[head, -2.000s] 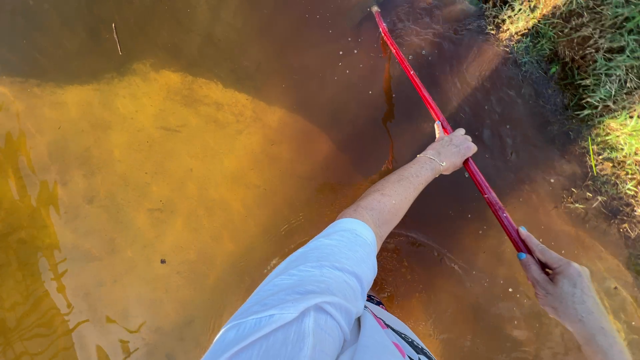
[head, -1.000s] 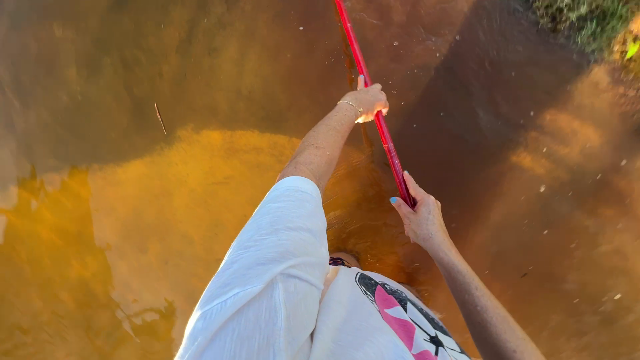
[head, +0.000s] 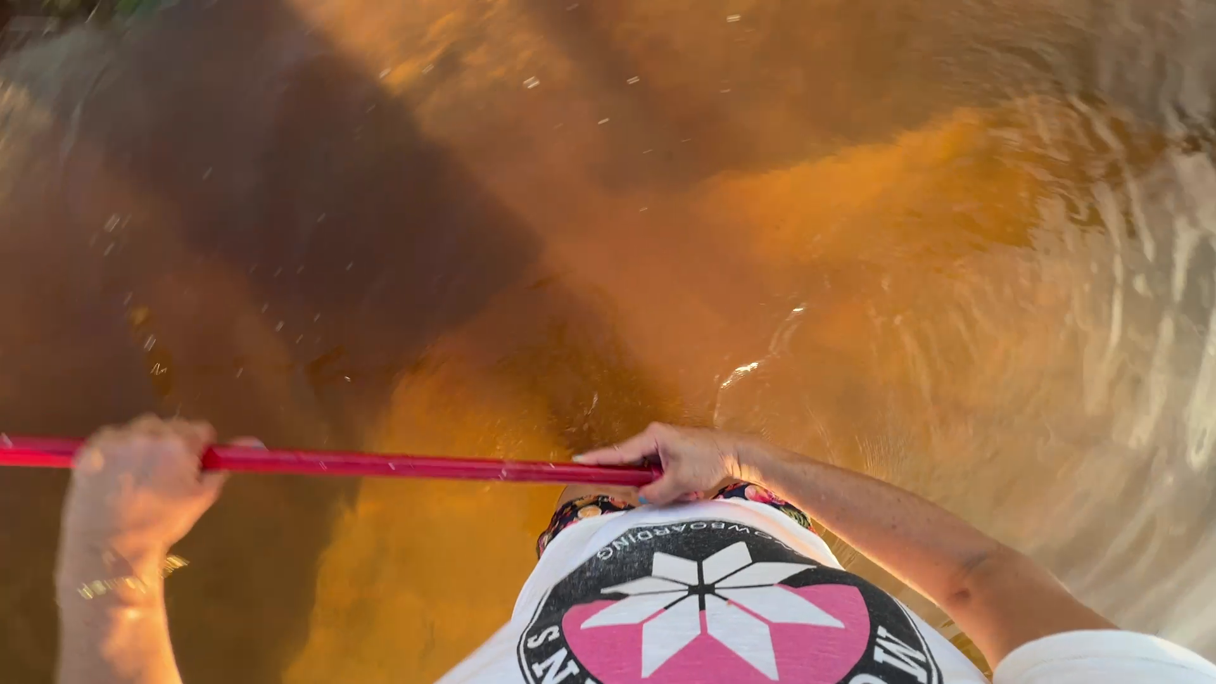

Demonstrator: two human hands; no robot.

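A long red pole (head: 380, 464) lies almost level across the lower left of the view, above brown water. My left hand (head: 142, 484), with a thin bracelet at the wrist, is closed around the pole near the left edge. At the pole's right end, close to my waist, my right hand (head: 684, 464) grips it, index finger stretched along the shaft. The pole's far end is out of view past the left edge.
Murky orange-brown water (head: 665, 256) surrounds me, with dark shadows at the left and ripples at the right. Some green growth shows at the top left corner. My printed white shirt (head: 703, 608) is below.
The pole has swung from pointing up and away to pointing left, with both hands still on it. My left hand has moved to the far left. The view has turned strongly to the right.
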